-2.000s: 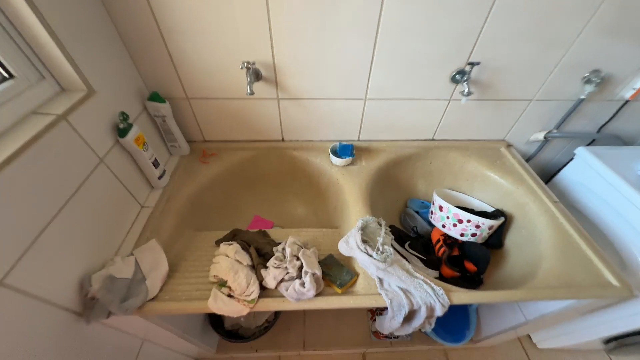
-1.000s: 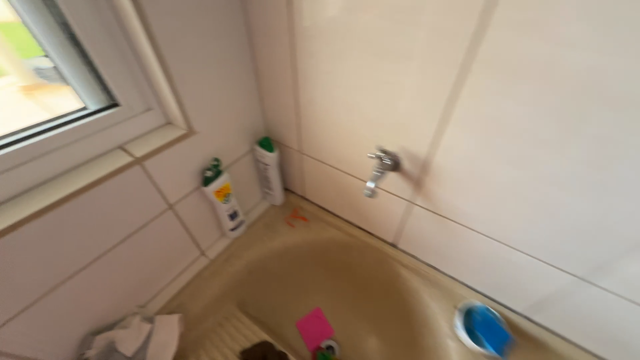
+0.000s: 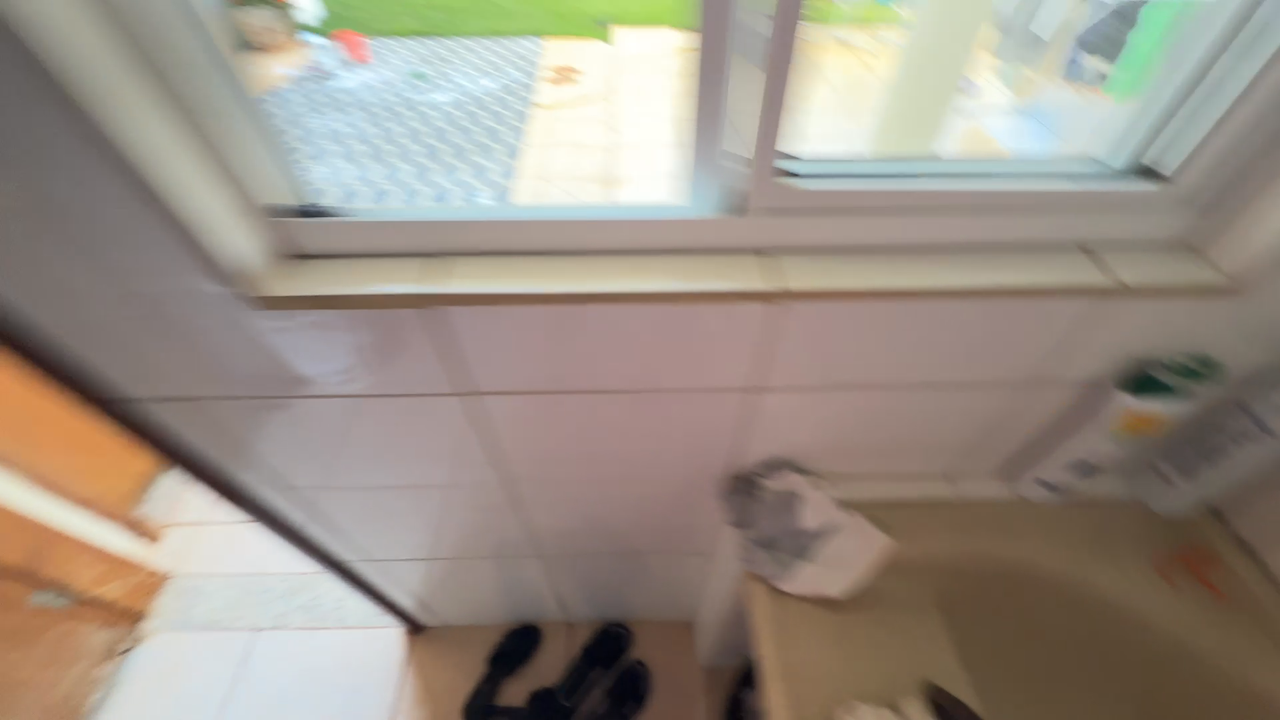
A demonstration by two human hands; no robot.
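Note:
Neither my left hand nor my right hand is in view, so what they hold cannot be told. A crumpled grey and white cloth [image 3: 805, 535] lies over the near left corner of the beige laundry sink [image 3: 850, 635]. Beyond it, where the sink meets the walls, stand a white bottle with a green cap [image 3: 1110, 435] and a second white bottle [image 3: 1215, 440], both blurred. A small orange thing [image 3: 1190, 570] rests on the sink's rim. Part of another cloth [image 3: 870, 711] shows at the bottom edge.
A window with a tiled sill [image 3: 600, 275] runs above the tiled wall; paving and grass show outside. Black footwear [image 3: 600, 660] lies on the floor left of the sink. At the far left, a dark edge [image 3: 230, 490] borders an opening with pale floor tiles [image 3: 240, 600].
The view has swung far to the left, from the double sink and its taps to the window and the floor beside the sink. No object has plainly moved.

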